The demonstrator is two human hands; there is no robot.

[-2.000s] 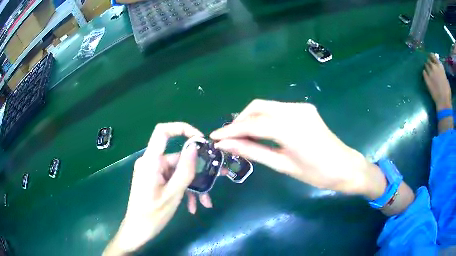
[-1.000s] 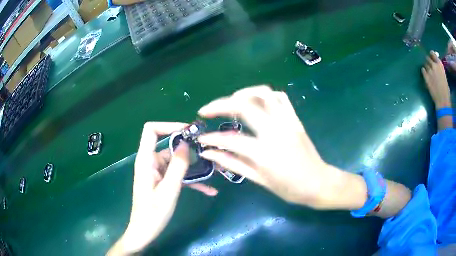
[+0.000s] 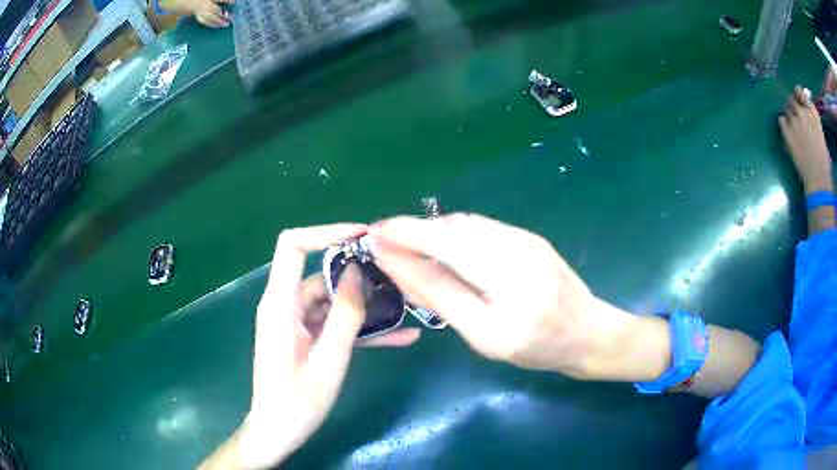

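Observation:
My left hand (image 3: 307, 344) holds an open smartwatch case (image 3: 378, 310) with a pale rim and dark inside, its thumb pressed into the case. My right hand (image 3: 518, 294) has its thumb and forefinger pinched at the case's top edge, where small bright metallic parts show. What the fingertips grip there is too small to tell. A second case (image 3: 428, 317) lies on the green surface behind my right hand and is mostly hidden by it. My right wrist wears a blue strap (image 3: 686, 352).
More open cases lie at the left (image 3: 161, 263) and upper right (image 3: 552, 95). A clear tray (image 3: 317, 37) is at the back, a black tray (image 3: 46, 179) far left. A metal post (image 3: 771, 37) and another person's hand (image 3: 806, 138) are at the right.
My right hand has come from spread fingers to a pinch at the case's top edge. The loose cases at left and upper right have shifted left. Another person's hand has appeared at the upper left.

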